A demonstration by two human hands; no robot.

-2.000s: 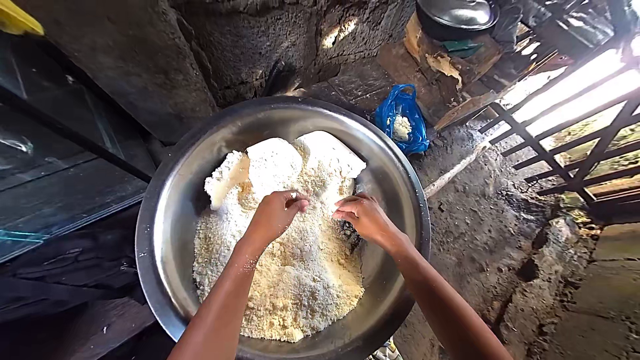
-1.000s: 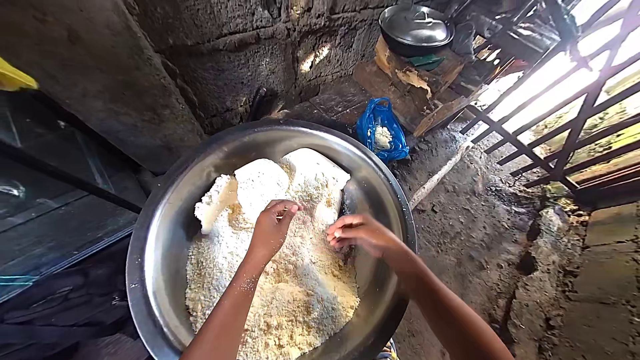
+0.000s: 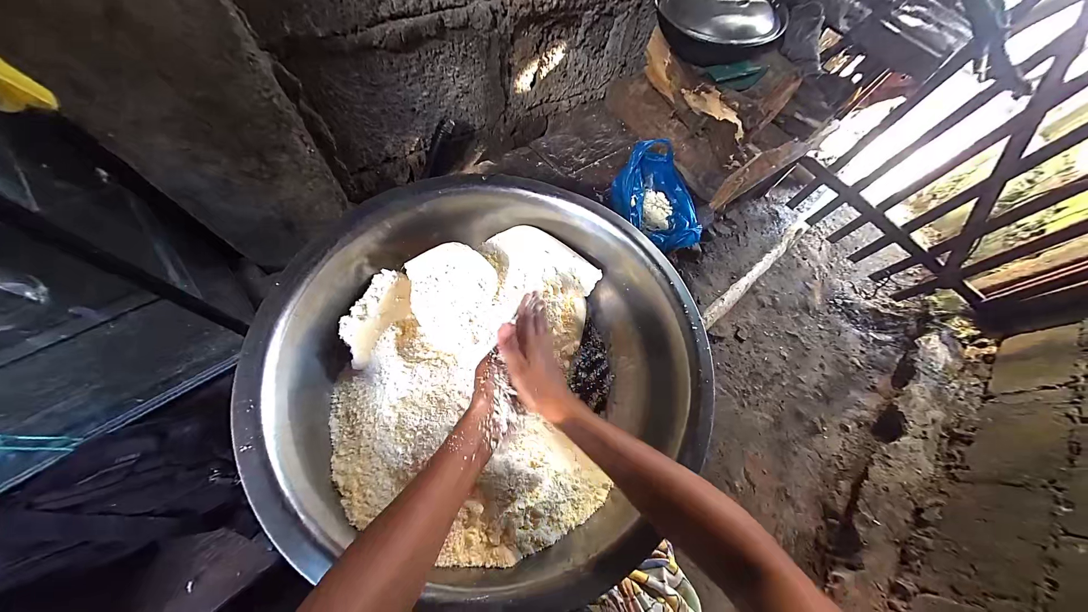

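A wide metal basin (image 3: 297, 510) holds a heap of pale, crumbly grated material (image 3: 391, 450), white on top and yellowish lower down. Larger white pieces (image 3: 450, 285) lie at its far side. Over the middle of the heap my right hand (image 3: 535, 361), fingers extended, is pressed palm-inward against my left hand (image 3: 493, 382), which is mostly hidden behind it. White crumbs cling to my left wrist and between the hands. Dark speckled material (image 3: 592, 370) shows at the heap's right edge.
Beyond the basin sits a blue plastic bag (image 3: 633, 183) with white crumbs inside. A lidded pot (image 3: 722, 30) stands at the back. A wooden stick (image 3: 752, 272) lies on the dirt floor, near a slatted barrier (image 3: 1011, 161). Patterned cloth (image 3: 654, 586) shows below the basin.
My hands were apart over the heap and are now together, the right one having moved left with its fingers straightened.
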